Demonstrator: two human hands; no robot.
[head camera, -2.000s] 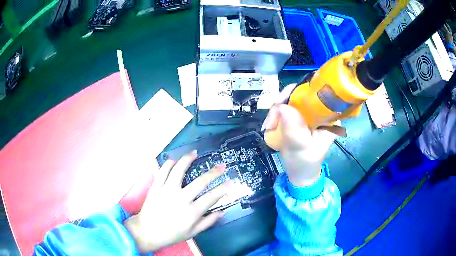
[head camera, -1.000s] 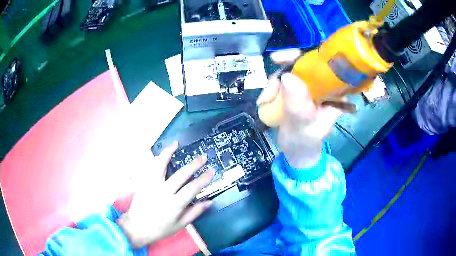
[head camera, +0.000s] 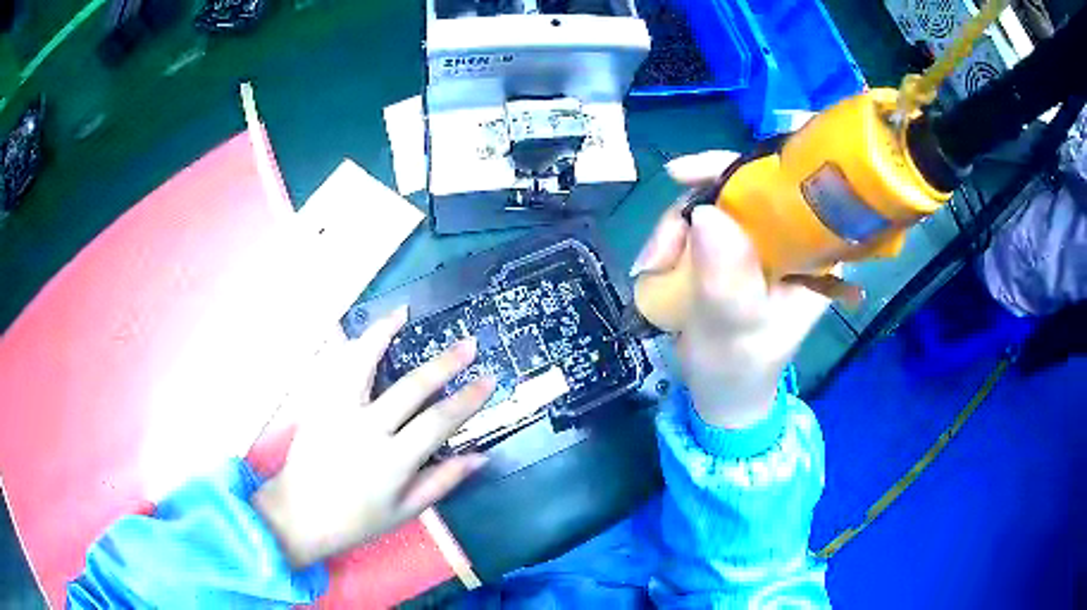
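Observation:
A dark circuit board (head camera: 525, 328) with silvery components lies in a black plastic housing (head camera: 570, 253), set in a black fixture. A white strip (head camera: 513, 408) lies along the board's near edge. My left hand (head camera: 370, 447) is spread over the board's left part, fingertips on it, holding no tool. My right hand (head camera: 739, 304) grips an orange electric screwdriver (head camera: 834, 185). Its dark tip is at the housing's right edge; whether it touches a screw is too small to tell.
A white screw feeder (head camera: 530, 155) stands behind the fixture. Blue bins (head camera: 799, 66) are at the back right. A red mat (head camera: 131, 346) and white sheet (head camera: 352, 232) lie left. Dark units (head camera: 22, 149) stand far left. A person's sleeve (head camera: 1037, 256) shows at right.
The view has shifted, so feeder and board sit higher and further left. The screwdriver tip has come down from above the housing to its right edge. My left hand stays on the board.

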